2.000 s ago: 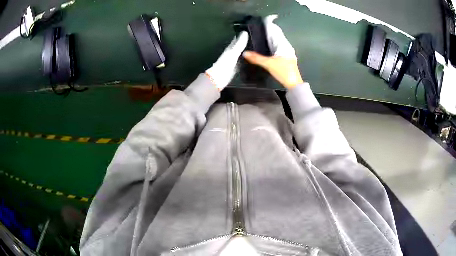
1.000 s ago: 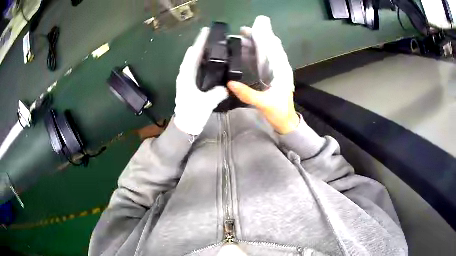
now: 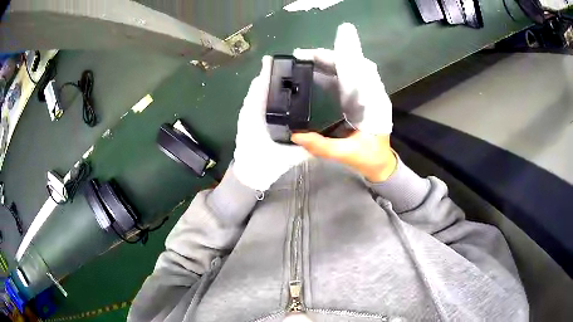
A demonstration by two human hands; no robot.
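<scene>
Two black power adapters [image 3: 290, 93] are held side by side in front of my chest, their narrow faces towards me. My left hand [image 3: 256, 141], in a white glove, is closed around their left side and lower end. My right hand [image 3: 366, 107], gloved white with a bare thumb, touches the lower end of the adapters with its thumb. Its gloved fingers are raised and spread, with a gap beside the right adapter. Whether a finger supports them from behind is hidden.
Another adapter [image 3: 185, 148] lies on the green bench mat [image 3: 147, 135]. A pair with cords [image 3: 112, 206] lies lower left, and more adapters [image 3: 447, 11] lie top right. A grey post [image 3: 157, 28] with a metal foot stands at the upper left. Blue bins [image 3: 28, 300] show bottom left.
The view has turned, bringing in the grey post. The adapters were brought closer to my chest and turned upright. My right fingers have spread away from them.
</scene>
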